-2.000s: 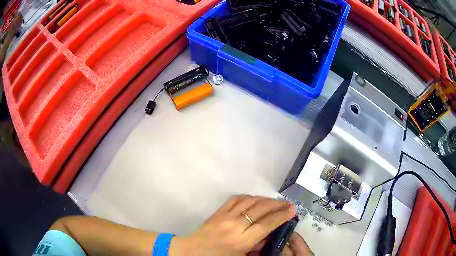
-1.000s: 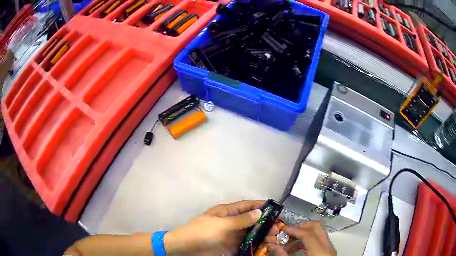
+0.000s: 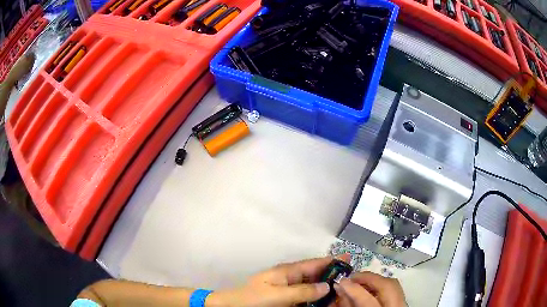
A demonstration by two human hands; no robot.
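My left hand [image 3: 300, 282] holds a black housing half [image 3: 337, 271] near the bottom edge of the picture. My right hand [image 3: 373, 289] touches its near right side with the fingertips; a small pale piece shows at these fingertips, too small to name. The lower part of the housing is hidden by the hands. Small screws [image 3: 366, 256] lie heaped just beyond the hands, before the silver screw feeder [image 3: 432, 150]. Another black shell [image 3: 217, 119] lies on the white sheet beside an orange part [image 3: 226, 138], with a small wired black part [image 3: 180, 156] and a clear disc [image 3: 254, 116].
The blue bin [image 3: 282, 102] full of black shells stands beyond the sheet. Stacked red trays [image 3: 144, 54] are at the left, some compartments holding black-and-orange parts. A corded black tool [image 3: 477, 270] lies right of the feeder, beside another red tray [image 3: 522, 264]. An orange-framed device [image 3: 510, 114] is behind.
The housing, turned dark side up two seconds ago, showed its green board one second ago and is now mostly covered by both hands. The right hand has moved in against it. The view has shifted.
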